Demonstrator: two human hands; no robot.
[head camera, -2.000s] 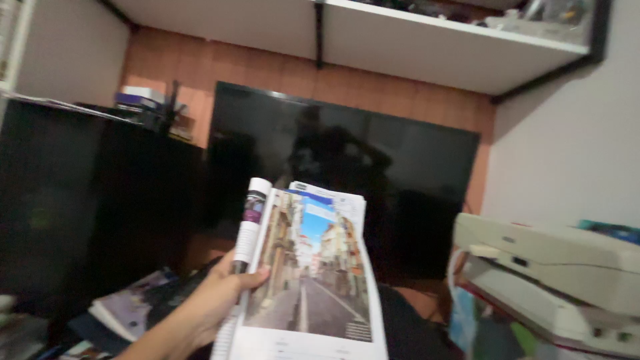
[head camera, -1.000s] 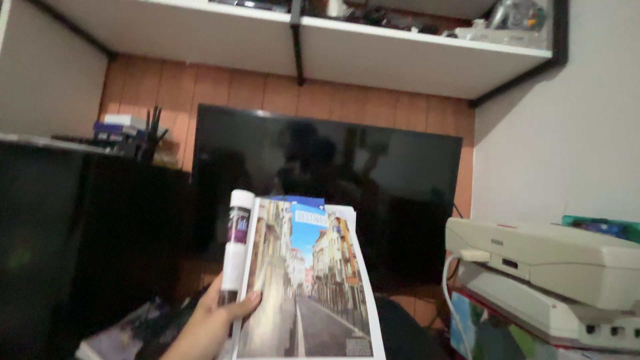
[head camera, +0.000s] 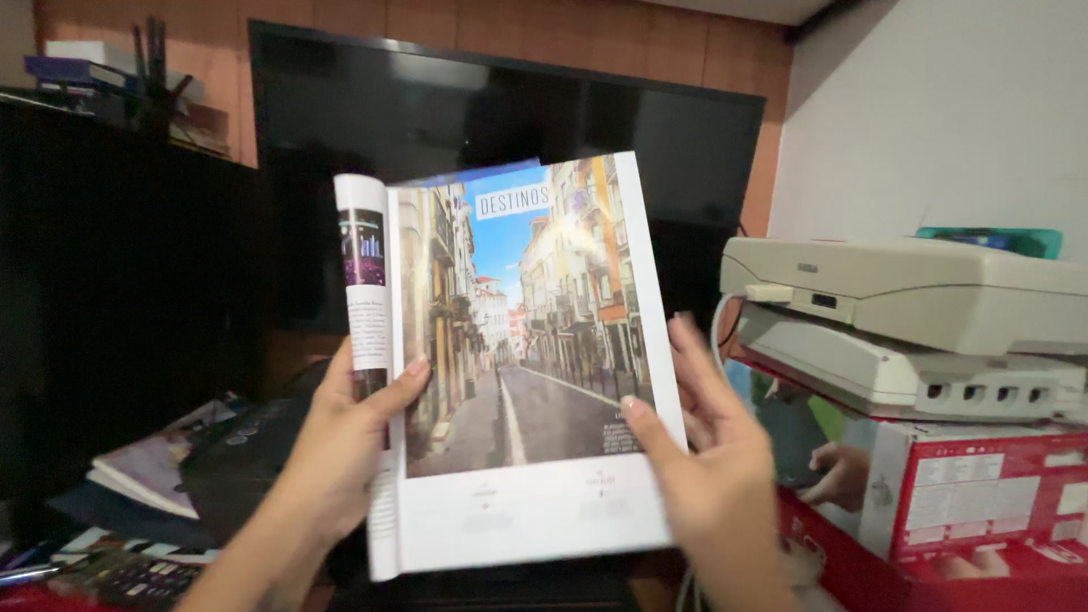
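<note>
A magazine is held up open in front of me, its left pages folded back into a roll. The page facing me shows a photo of a narrow street between tall buildings, with a white margin below. My left hand grips the folded left side, thumb lying on the street photo. At the lower right edge is my right hand, its thumb on the page and its fingers, slightly blurred, at and behind the edge.
Behind the magazine stands a large dark television. Pale game consoles are stacked on a red and white box at right. Books and papers lie at lower left, beside a black cabinet.
My right hand has come into view and taken the magazine's right edge, where earlier only my left hand held it. The view has tilted down, away from the upper shelf.
</note>
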